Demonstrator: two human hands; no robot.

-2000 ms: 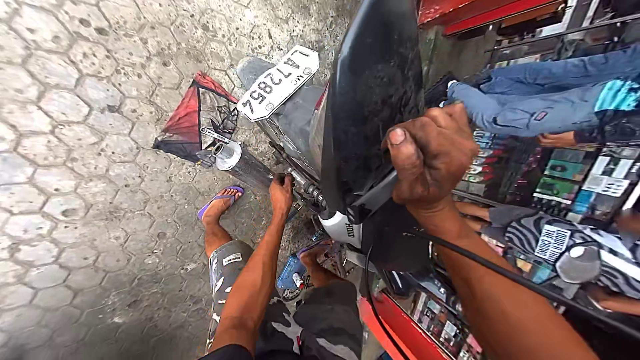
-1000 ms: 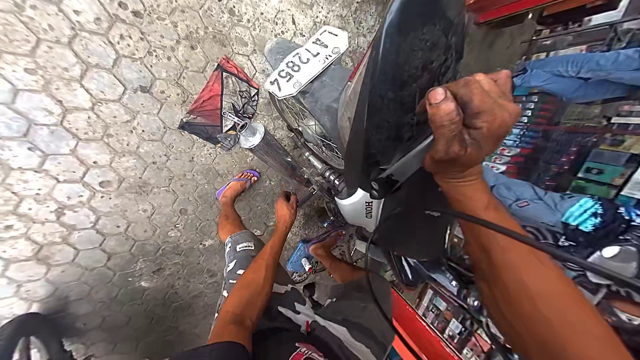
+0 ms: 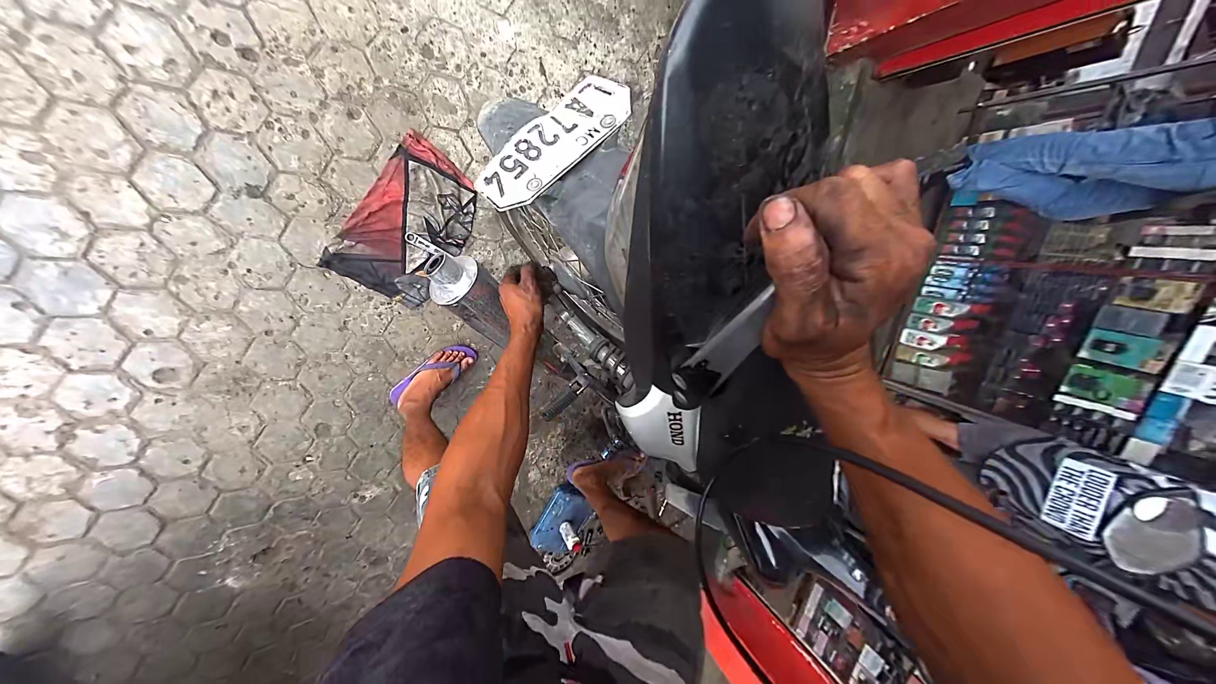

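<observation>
A motorcycle with a black seat [image 3: 731, 161] and a white side panel [image 3: 655, 432] spans the middle of the view. My right hand [image 3: 850, 256] is closed around the end of a flat grey bar [image 3: 739, 340] beside the seat. Between the muffler [image 3: 480, 304] and the spoked rear wheel [image 3: 556, 252], my left hand [image 3: 522, 299] has its fingers curled against a dark part; the fingertips are partly hidden and its hold is unclear. A shock absorber [image 3: 589, 344] lies to the right of that hand. The licence plate [image 3: 556, 142] is above it.
Red and black fabric on a frame [image 3: 399, 223] lies beyond the muffler. A blue container [image 3: 560, 521] stands near my feet. Packaged goods [image 3: 1107, 351] fill shelves at right, by one person's jeans [image 3: 1092, 166] and another person's patterned shirt [image 3: 1054, 484]. A black cable [image 3: 959, 508] crosses my right forearm.
My left hand has moved further toward the rear wheel and the muffler's outer end. My right hand keeps its hold on the grey bar.
</observation>
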